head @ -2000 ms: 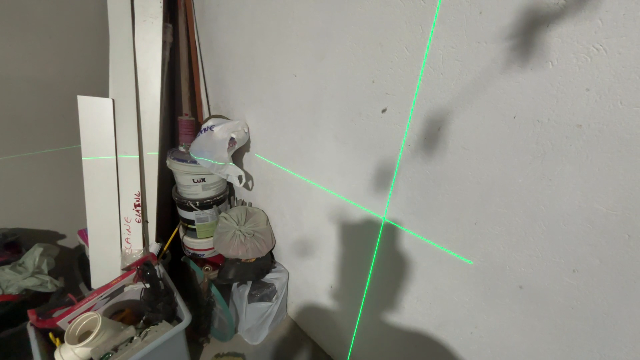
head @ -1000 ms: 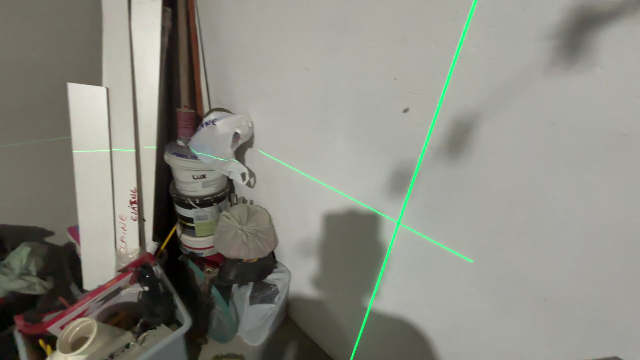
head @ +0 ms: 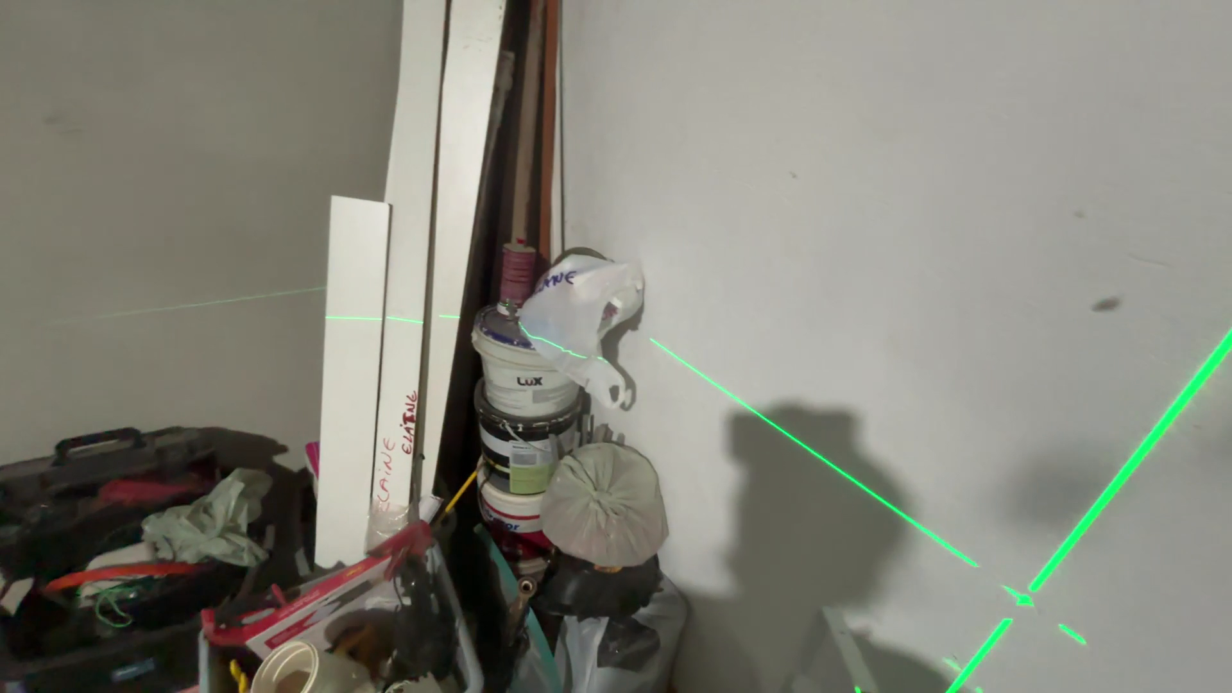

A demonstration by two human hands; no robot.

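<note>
Neither of my hands is in view. Green laser lines cross low on the right part of a pale wall (head: pixel 866 192); one laser line (head: pixel 808 448) slopes down to the right, and a thicker one (head: pixel 1136 457) climbs steeply. A dark shadow (head: pixel 808 510) of a head and shoulders falls on the wall. In the corner, paint buckets (head: pixel 527 380) stand stacked, with a white plastic bag (head: pixel 577 303) on top. Beside them a tied pale bag (head: pixel 604 502) rests on a black bundle (head: pixel 602 585).
White boards (head: pixel 354 385) lean upright in the corner, some bearing handwriting. A plastic crate (head: pixel 467 616) of tools and fittings stands in front. To the left sits an open black toolbox (head: pixel 67 481) with cloth and cables. A pale narrow piece (head: pixel 847 650) shows at the bottom right.
The view has shifted, bringing more of the toolbox into sight. The laser crossing now appears lower and farther right, with broken segments around it.
</note>
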